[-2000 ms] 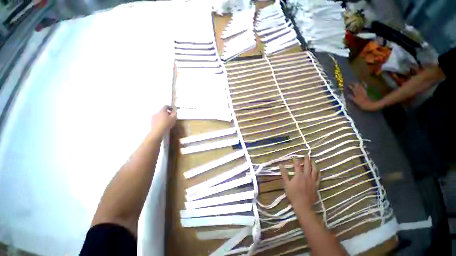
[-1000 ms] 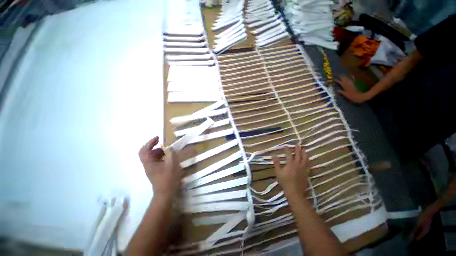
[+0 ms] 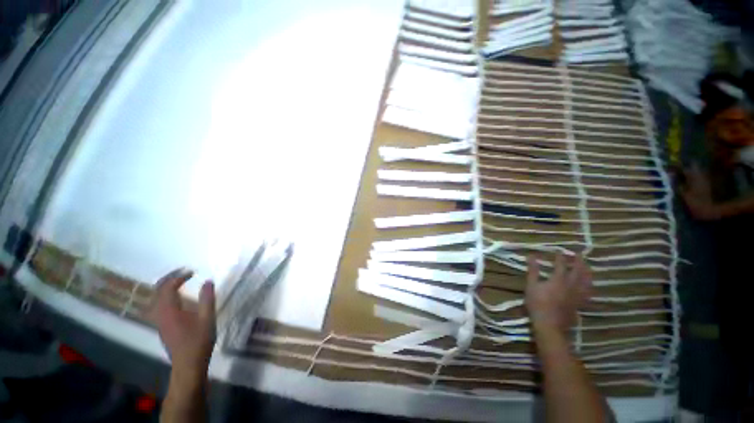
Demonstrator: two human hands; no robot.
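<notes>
My left hand (image 3: 186, 318) is slightly blurred and empty, fingers apart, over the near left corner. Just right of it a blurred bundle of cut strips (image 3: 263, 277) lies across the white fabric lay (image 3: 281, 149). My right hand (image 3: 560, 293) rests fingers spread on the thin white ribs of the waste web (image 3: 529, 178); no piece shows in it. Between the lay and the web, white cut strips (image 3: 423, 220) lie in a loose comb-like row on brown paper (image 3: 351, 273), their right ends at the web's long rib.
More cut strips (image 3: 591, 29) lie in rows at the far end, beside a white pile (image 3: 674, 49). Yellow tape (image 3: 674, 136) lies on the dark right edge. Another person's hand (image 3: 703, 194) is there. A white margin band (image 3: 364, 398) runs along the near edge.
The view has turned left. My left hand has moved from the cut strips leftward to the bundle on the lay. My right hand stays on the web.
</notes>
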